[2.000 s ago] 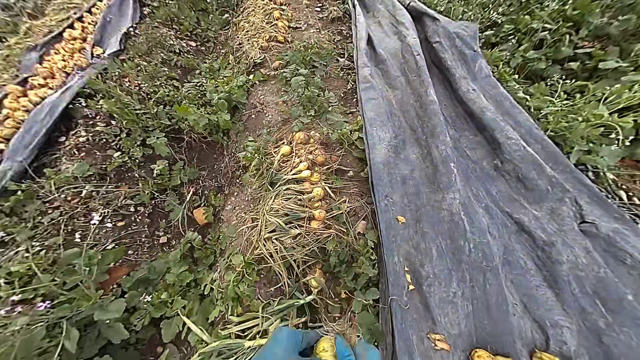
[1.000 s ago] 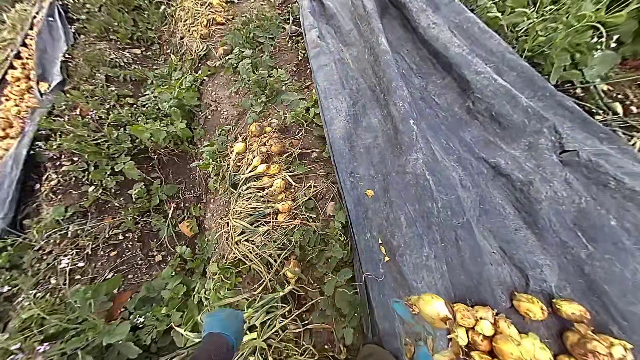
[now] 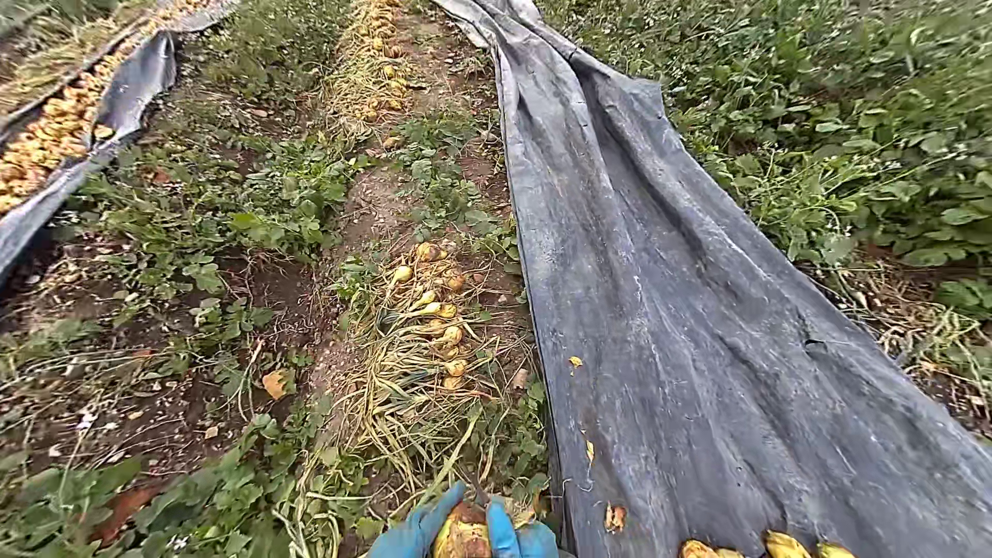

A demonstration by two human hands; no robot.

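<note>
At the bottom edge of the head view, my left hand (image 3: 416, 529), in a blue glove, holds a yellow onion (image 3: 463, 533) from the left. My right hand (image 3: 518, 535), gloved in blue too, closes on the same onion from the right, its fingers over the top. A dark, thin object, perhaps a blade, shows between the hands; it is too small to name. Just ahead, several pulled onions (image 3: 452, 335) with dry tops lie on the soil. At the bottom right, more onions (image 3: 784, 545) rest on a grey fabric sheet (image 3: 659, 333).
The sheet runs forward along the right of the onion row, with folds at its far end. Farther up the row lie more onions (image 3: 380, 46). On the left, another sheet (image 3: 139, 85) carries a long heap of onions (image 3: 58, 136). Weeds (image 3: 845, 139) grow beyond the grey sheet.
One second ago my hands were apart, the right one at the onions on the sheet and the left over the row. Now they are together around an onion. The view has shifted.
</note>
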